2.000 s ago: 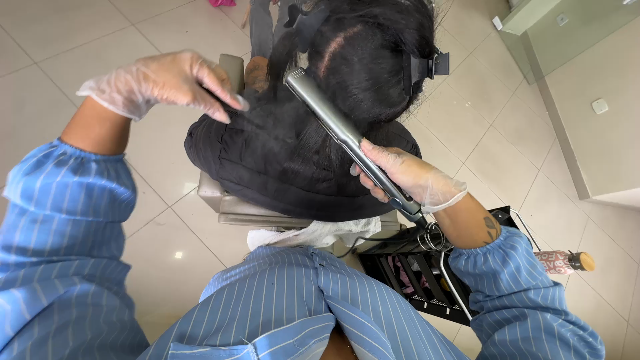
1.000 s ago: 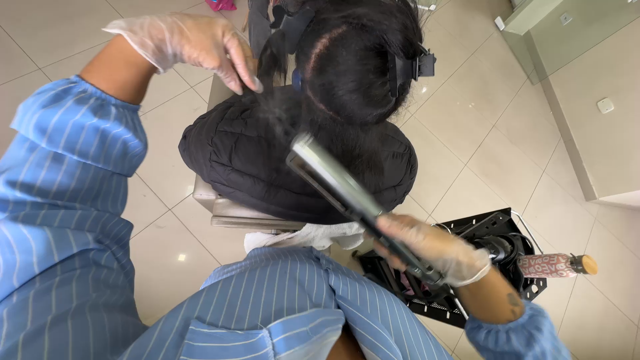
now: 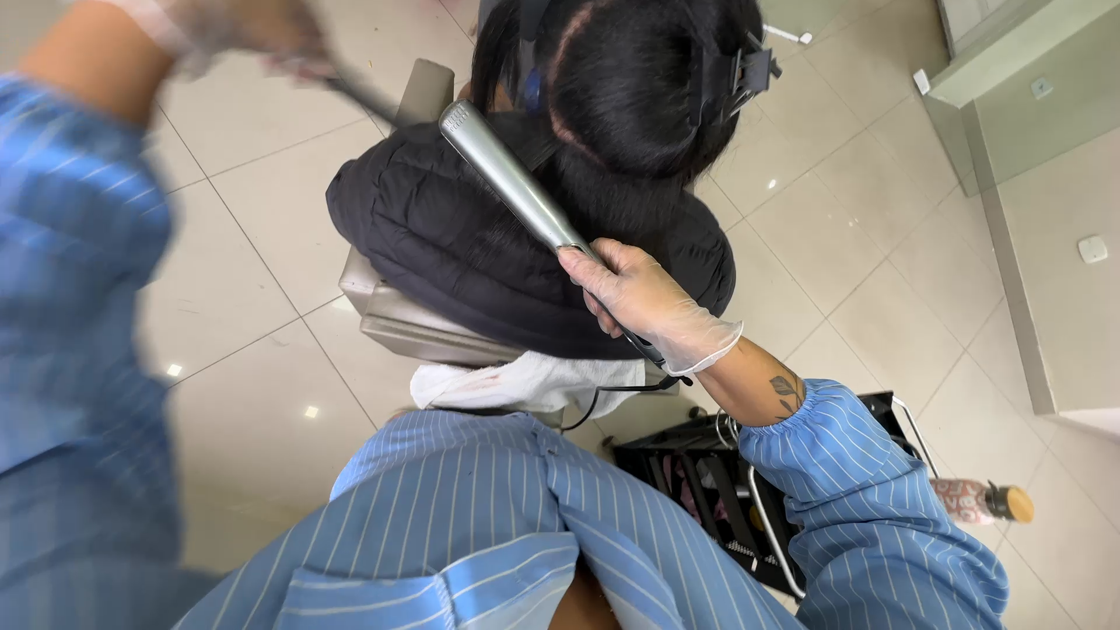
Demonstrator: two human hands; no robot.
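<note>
My right hand (image 3: 634,293), in a clear glove, is closed around the handle of a silver hair straightener (image 3: 512,179). The iron points up and left over the back of a seated person's black padded jacket (image 3: 455,254); its plates look closed, and whether hair lies between them cannot be told. My gloved left hand (image 3: 254,31) is blurred at the top left, with a dark narrow thing (image 3: 363,96) at its fingers, either a lock of hair or a tool. The person's dark hair (image 3: 630,96) is parted, with a black hair clip (image 3: 748,74) on the right side.
The person sits on a beige padded chair (image 3: 420,324). A white towel (image 3: 490,385) lies between the chair and me, with the iron's cord over it. At lower right stand a black trolley (image 3: 700,490) and a patterned bottle (image 3: 967,500). A wall (image 3: 1059,262) runs along the right.
My left hand has moved up and left, away from the head. The straightener has swung back up and left from its lower place a second ago, still in my right hand.
</note>
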